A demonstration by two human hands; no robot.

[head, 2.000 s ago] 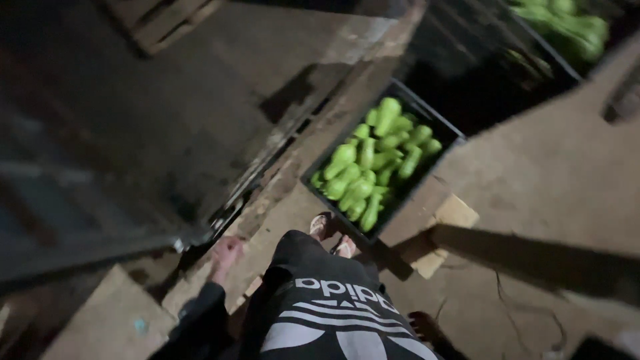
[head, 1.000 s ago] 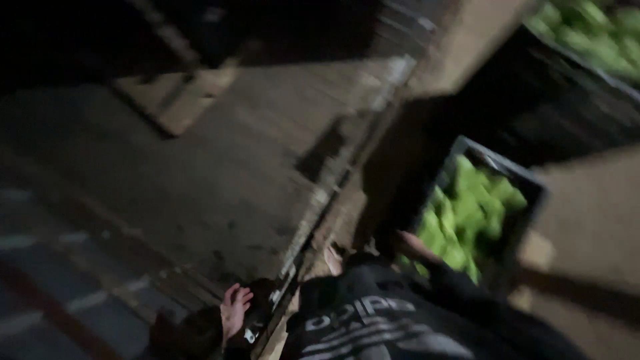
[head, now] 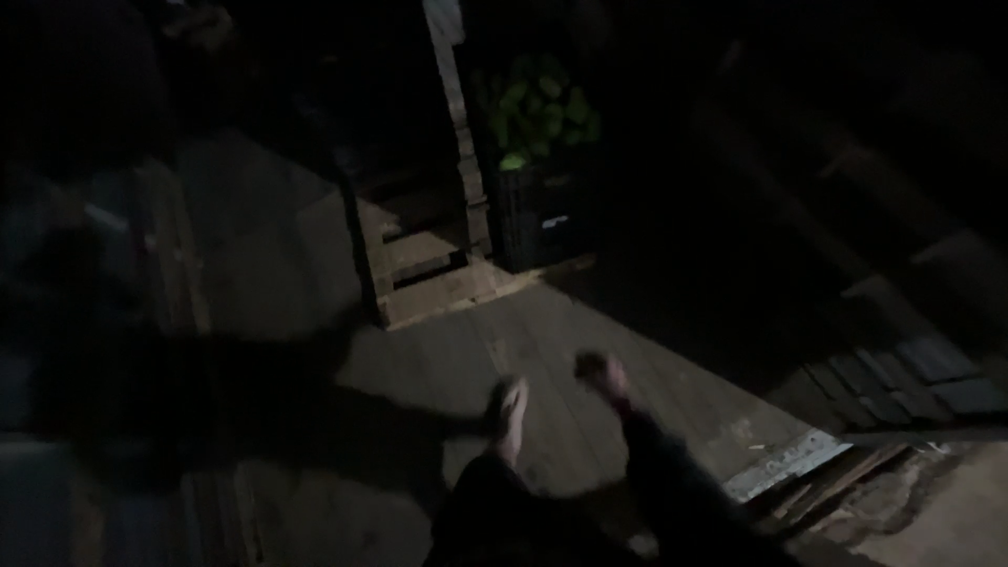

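Dim light and blur hide much. My right hand (head: pixel 606 376), at the end of a dark sleeve, is over the plank floor right of my foot (head: pixel 512 405); its fingers are unclear, and I cannot tell whether the dark patch beside it is something held. My left hand is not visible. Ahead, a black plastic crate (head: pixel 535 228) stands at the right part of a wooden pallet (head: pixel 425 303). Pale green, pear-shaped vegetables (head: pixel 543 106) are heaped at its top. The hand is apart from both crate and pallet.
A narrow upright post or strip (head: pixel 466 157) rises beside the crate. A worn metal floor edge (head: pixel 787 465) runs at lower right, with rough ground (head: pixel 937 504) beyond it. Slatted boards (head: pixel 913 374) stand at the right. Deep shadow covers the left side.
The view has swung strongly, from the ground-level crates to the plank floor with the pallet. The left hand, visible earlier with its fingers apart, is out of view.
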